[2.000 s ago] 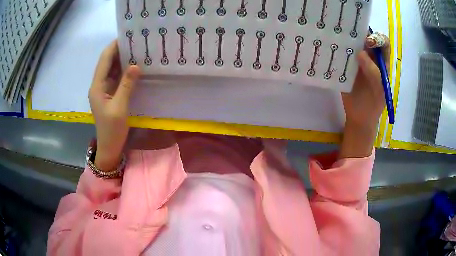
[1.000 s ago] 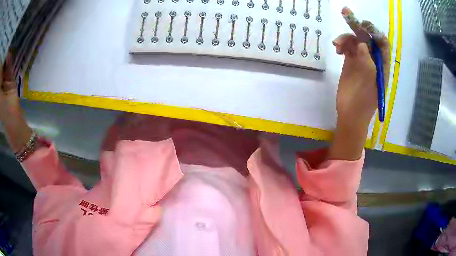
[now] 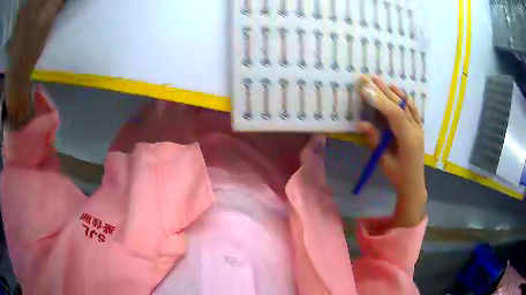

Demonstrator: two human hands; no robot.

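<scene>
A white holding board (image 3: 288, 127) lies tilted over the bench's yellow near edge, right of the middle. Neat rows of small double-ended parts (image 3: 284, 99) with round silvery ends cover it. My right hand (image 3: 392, 121) rests on the board's lower right part, fingers over some parts, and holds a blue pen (image 3: 375, 161) that points down towards me. My left hand (image 3: 29, 40) is at the far upper left, blurred and partly cut off by the picture's edge. What its fingers do is not clear.
The white bench top (image 3: 132, 40) has a yellow tape edge (image 3: 132, 86) and two yellow tape lines (image 3: 455, 80) at right. A grey ribbed stack (image 3: 493, 124) lies beyond them. A grey pile (image 3: 510, 26) stands at upper right. A blue item (image 3: 481, 268) is at lower right.
The board has shifted right and towards me, now overlapping the near edge. My right hand has moved down onto the board. My left hand has moved up at the left; the board stack there is no longer seen.
</scene>
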